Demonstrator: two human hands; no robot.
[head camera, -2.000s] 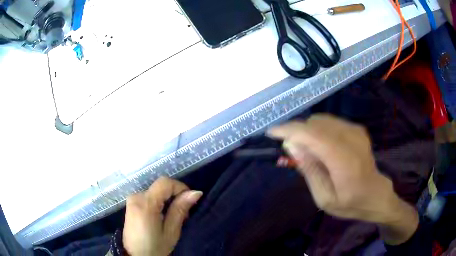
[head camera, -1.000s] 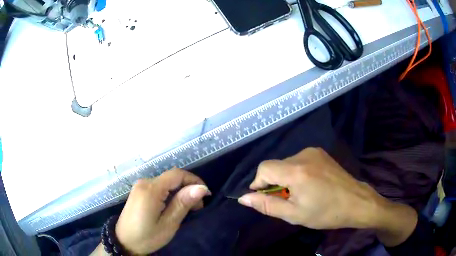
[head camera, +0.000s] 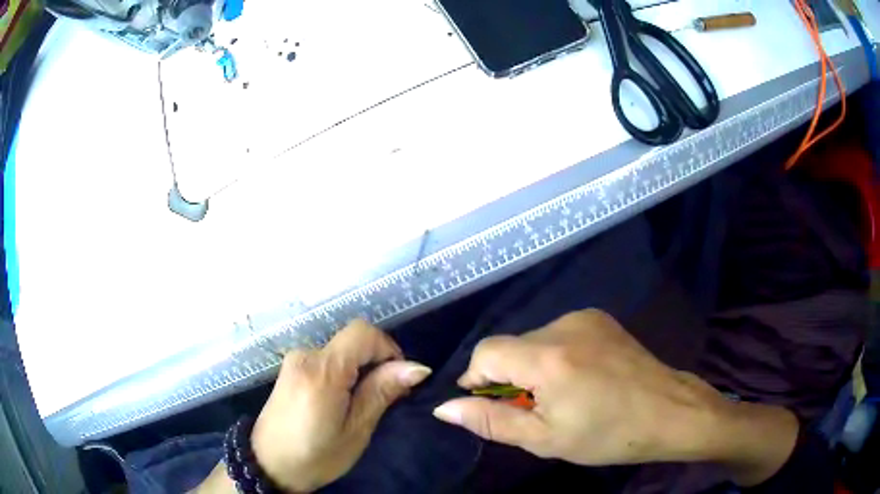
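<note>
The dark navy cloth (head camera: 589, 280) lies over the lap below the table's front edge, with faintly striped dark purple fabric (head camera: 786, 343) at its right. My left hand (head camera: 333, 410) pinches the navy cloth between thumb and bent fingers near the table edge. My right hand (head camera: 589, 396) is closed around the small thread snips (head camera: 504, 392), whose yellow and orange handles show between thumb and fingers. The snips' points are hard to see against the dark cloth, close to the right of my left thumb.
Black-handled shears (head camera: 666, 82), a phone (head camera: 516, 29) and a wooden-handled tool (head camera: 726, 21) lie on the white table. A measuring strip (head camera: 540, 224) runs along its front edge. The sewing machine head (head camera: 178, 21) is top left. Orange cord (head camera: 820, 87) hangs at the right.
My right hand came down and left from above the cloth, bringing the snips close to my left hand. My left hand keeps its pinch. The view has shifted, then the hands stayed close together.
</note>
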